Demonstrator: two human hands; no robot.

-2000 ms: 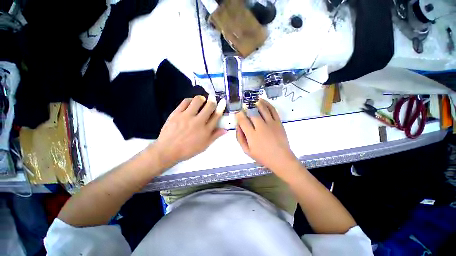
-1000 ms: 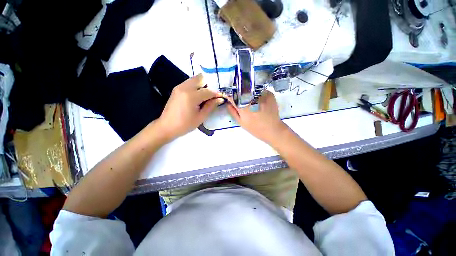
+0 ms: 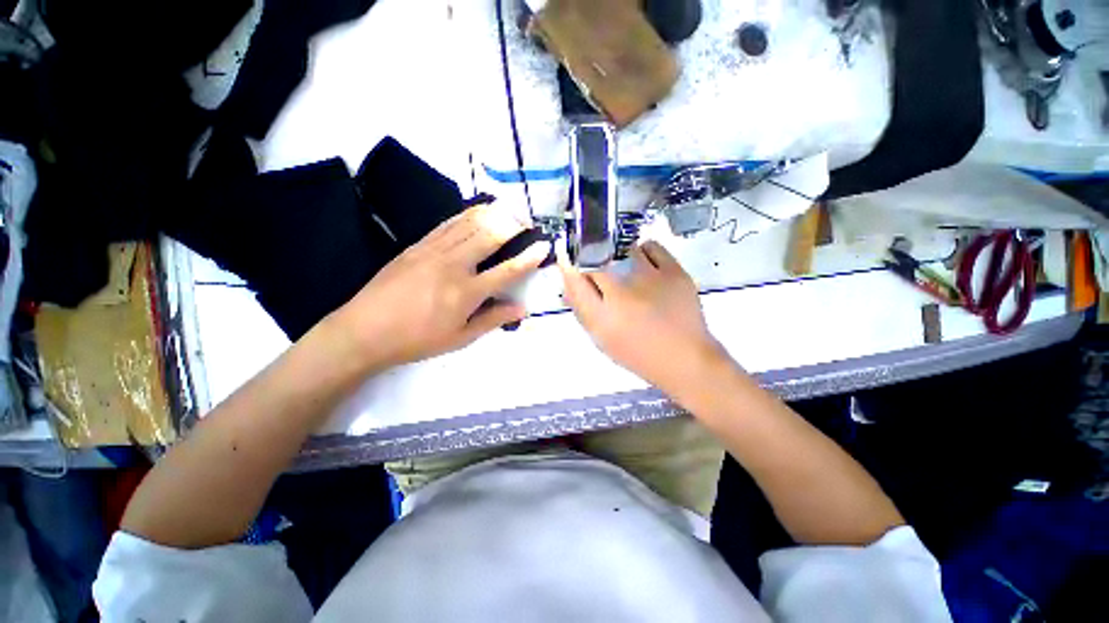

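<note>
A small black fabric piece lies at the needle area, mostly hidden under my left fingers. My left hand is spread over it, fingertips just left of the upright metal-edged strip. My right hand is at the strip's lower end, its fingers bent; whether they pinch the piece's edge is hidden. The white sewing machine head is above my hands. The presser foot and needle cannot be made out clearly behind the fingers and the strip.
Black cut pieces lie left of my left hand, with a dark fabric heap beyond. A plastic-wrapped brown package is at the left edge. Red-handled scissors, a tan bar and an orange-handled tool lie at right.
The hands lifted and handled the black piece between them a second ago; now it is down at the needle area. My left hand has flattened and spread over it, and my right fingers have lowered.
</note>
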